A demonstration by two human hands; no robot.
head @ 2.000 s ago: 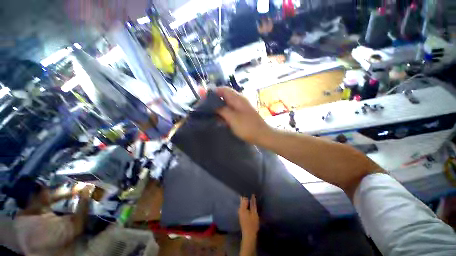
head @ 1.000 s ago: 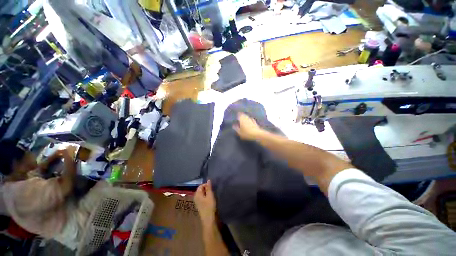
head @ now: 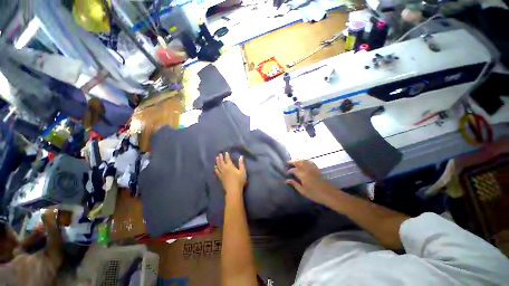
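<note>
Dark grey fabric panels (head: 173, 173) lie over the white table and hang off its front edge towards the lap. My left hand (head: 231, 174) lies on the fabric near the middle, fingers spread. My right hand (head: 304, 177) is at the fabric's right side, fingers bent at its edge; whether they pinch it is unclear. A small cut panel (head: 365, 142) lies beneath the sewing machine's arm. A small folded grey piece (head: 212, 86) lies beyond the main panels.
The sewing machine (head: 390, 72) stands at right, with scissors (head: 474, 128) at its end. A red packet (head: 270, 68) is on the far table. A plastic basket (head: 148, 265) and carton (head: 190, 254) are low at left. A person's arm (head: 53, 237) shows at left.
The view has turned, shifting the scene left. My left hand has moved from the front edge onto the fabric. My right hand has moved back to its right side. The fabric now spreads further over the table.
</note>
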